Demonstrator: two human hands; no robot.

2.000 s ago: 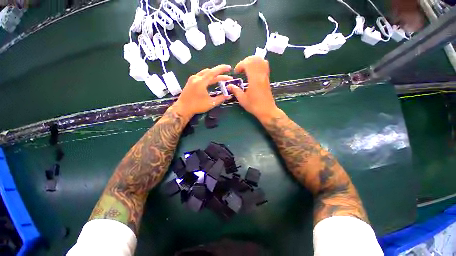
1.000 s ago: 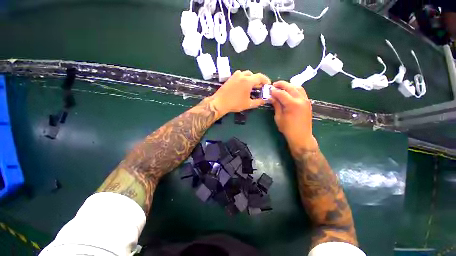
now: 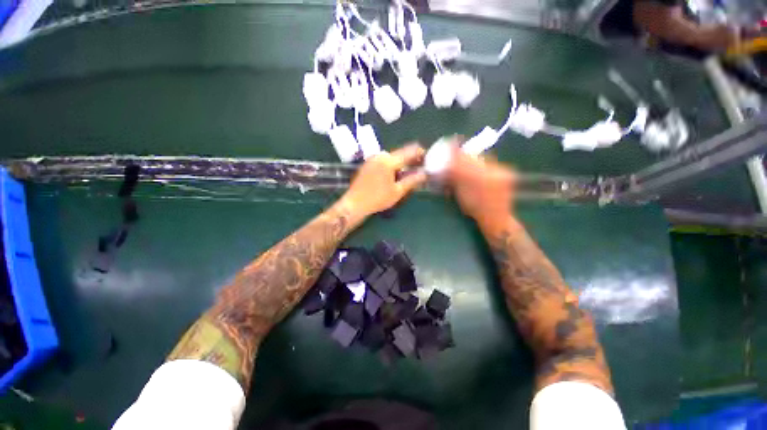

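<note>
A white power adapter, blurred, is between my hands over the dark metal rail. My right hand, also blurred, holds it at the fingertips. My left hand is just left of it, thumb and fingers apart, with a small gap to the adapter. A loose pile of black insulating pieces lies on the green bench top, nearer to me than my hands. The adapter's inside cannot be seen.
The worn rail crosses the view. Beyond it, several corded white adapters lie on the green belt. A blue tray is at the left edge, with stray black pieces beside it. A person's arm shows at top right.
The view has shifted. My left fingers, close around the adapter a second ago, are now apart from it. The adapter stays with my right hand, which is now blurred.
</note>
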